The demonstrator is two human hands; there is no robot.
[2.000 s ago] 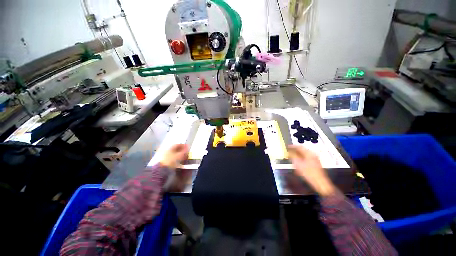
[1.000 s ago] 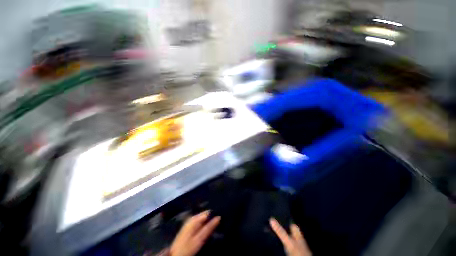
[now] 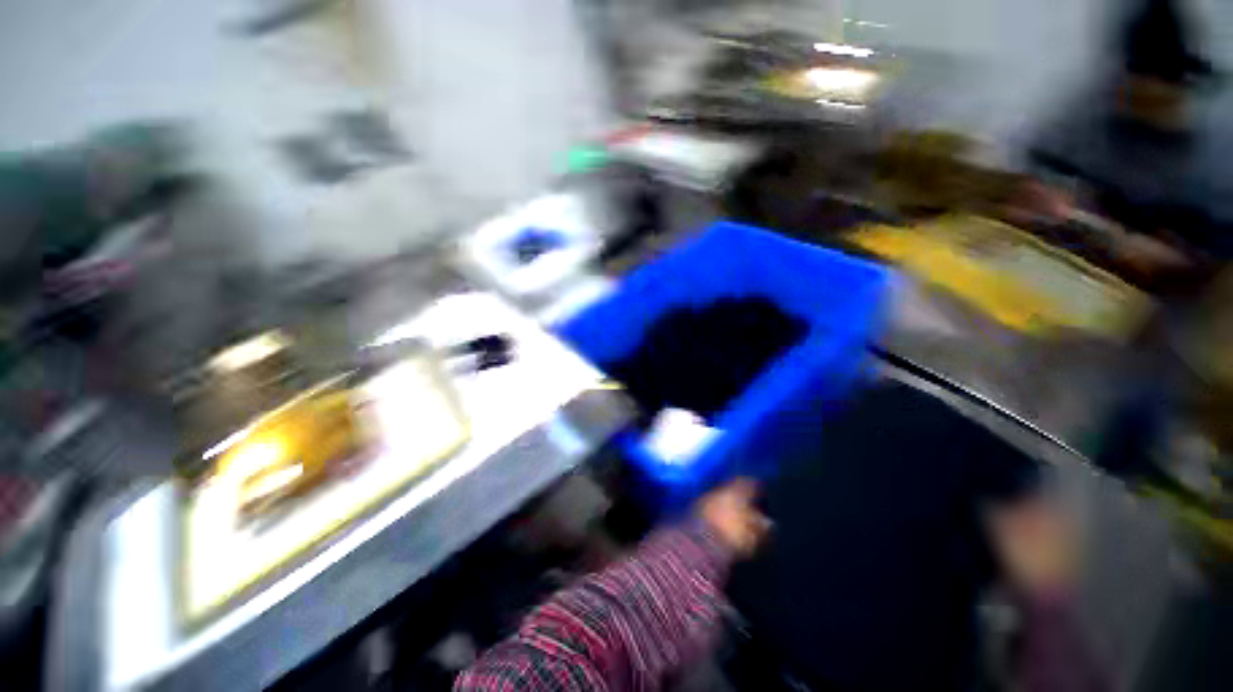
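Observation:
The frame is blurred. A large black fabric panel or stack (image 3: 865,541) lies on the metal side table at the right. My left hand (image 3: 737,516) is at its left edge, just below the blue tote; whether it grips the cloth cannot be told. My right hand (image 3: 1034,541) is at its right edge, strongly blurred, its grip unclear. The yellow template (image 3: 304,453) lies on the white sheet (image 3: 527,385) at the left, with no black cloth seen on it.
The blue tote (image 3: 825,277) holds a heap of small black pieces (image 3: 710,352) and has a white slip (image 3: 680,435) at its near edge. The machine table's front edge (image 3: 392,548) runs diagonally at left. The control panel (image 3: 534,246) stands behind. A yellow item (image 3: 1007,270) is farther right.
The view has swung right, from the machine to the side table. The black cloth earlier at the template is gone from there. Both hands have moved right, onto the black cloth's edges.

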